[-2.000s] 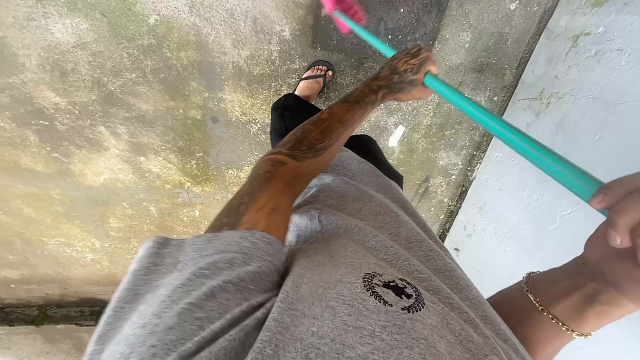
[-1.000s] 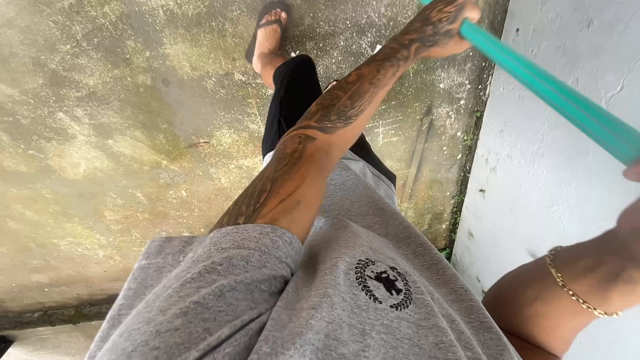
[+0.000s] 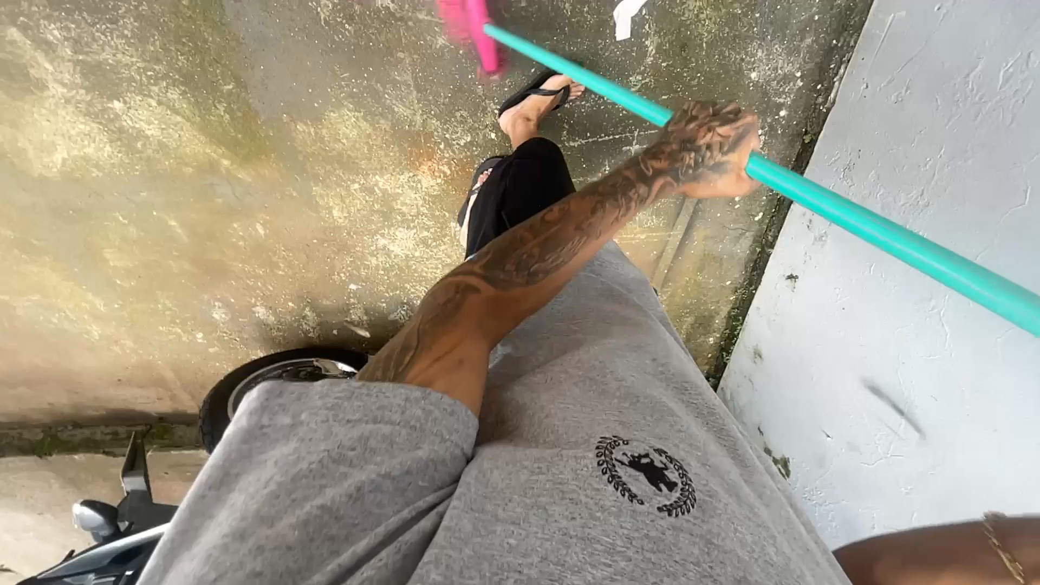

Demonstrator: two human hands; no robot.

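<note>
My left hand (image 3: pixel 715 150), at the end of a tattooed forearm, is closed around the middle of a teal broom handle (image 3: pixel 877 219). The handle slants from upper left to the right edge, where its upper end is cut off. A pink broom head (image 3: pixel 479 36), blurred, is at the top near my sandalled foot (image 3: pixel 532 106). Of my right arm only the part with a gold-coloured bracelet shows at the lower right; that hand is out of frame. A small white scrap (image 3: pixel 626 18) lies on the stained concrete floor (image 3: pixel 325 162), to the right of the broom head.
A white-painted wall (image 3: pixel 918 341) borders the floor on the right, with a dark mossy seam at its foot. At lower left are a motorcycle wheel (image 3: pixel 280 378) and a rear-view mirror (image 3: pixel 96 518). A mossy ledge or channel (image 3: pixel 89 439) crosses there.
The pink broom head, out of frame one second ago, is in view again. My right hand has left the frame. The view has shifted, and the wheel and mirror now show at lower left.
</note>
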